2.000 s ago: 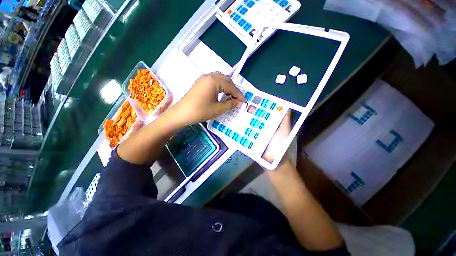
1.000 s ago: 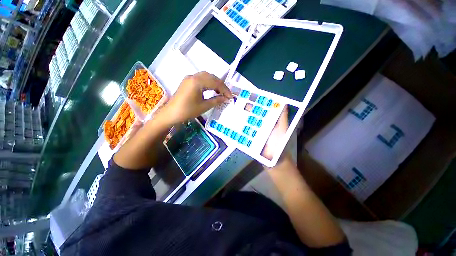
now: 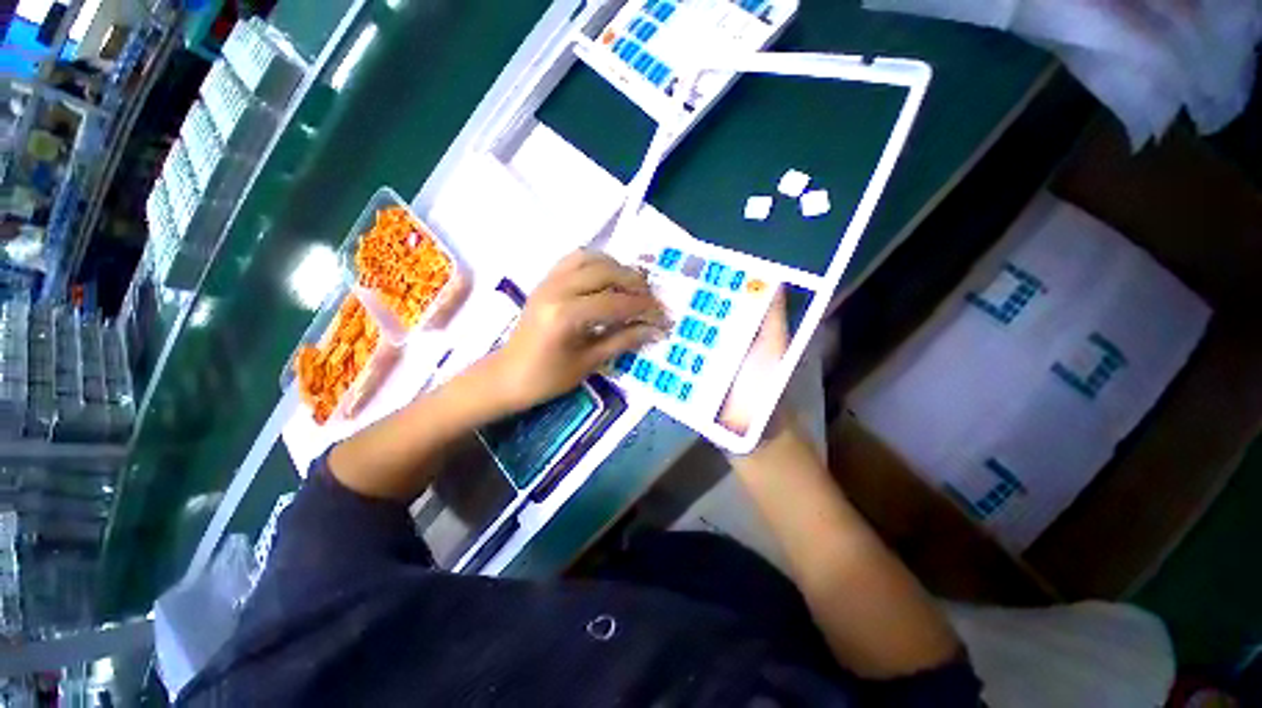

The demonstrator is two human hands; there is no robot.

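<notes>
A white front housing (image 3: 876, 180) with a big open window and a grid of blue keys is held tilted above the bench. My right hand (image 3: 758, 371) grips its lower right end, with part of the hand under the frame. My left hand (image 3: 588, 325) is curled over the left side of the key grid, and its fingers cover some keys. I cannot tell whether its fingertips hold a small part. Several small white squares (image 3: 814, 203) show on the green bench through the window. Another white housing with blue keys (image 3: 644, 53) lies behind, partly hidden.
Two clear tubs of orange parts (image 3: 404, 263) stand left of my left arm. A dark device with a teal-green panel (image 3: 543, 440) lies below my left hand. An open brown carton (image 3: 955, 588) at the right holds a white layer with blue-keyed patches. Crumpled plastic (image 3: 1066, 62) hangs at upper right.
My left hand has moved down the key grid from its upper left corner, and its fingers have curled more. The housing and my right hand have shifted slightly left.
</notes>
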